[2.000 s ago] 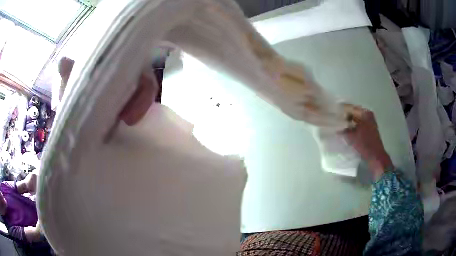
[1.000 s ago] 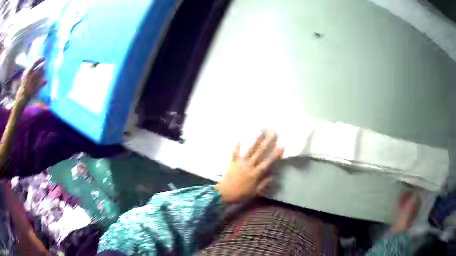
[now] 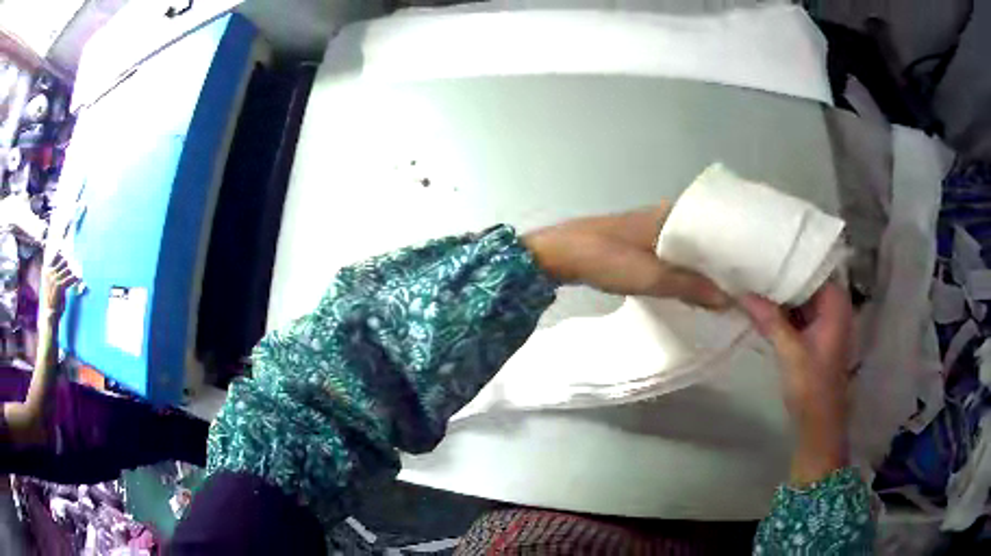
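Observation:
A thick off-white bundle of cut pieces [image 3: 750,234] is bent or rolled up at its right end, above the pale infeed table [image 3: 522,141]. Its long layered tail runs left over the table beneath my left forearm. My left hand [image 3: 695,285] reaches across from the left and grips the bundle at its lower side; its fingers are partly hidden by the bundle. My right hand [image 3: 804,326] holds the bundle from below at the right, its fingertips near my left hand.
The blue fusing machine [image 3: 163,217] stands at the left, with a dark conveyor belt [image 3: 255,206] beside the table. A broad white cloth [image 3: 587,43] lies along the far edge. Offcuts [image 3: 962,282] lie at the right. Another person's arm [image 3: 49,337] is at the far left.
The bundle, earlier flat along the near edge, is now lifted and bent up at the right. My left hand has moved right from the table onto it, and my right hand has come up to it.

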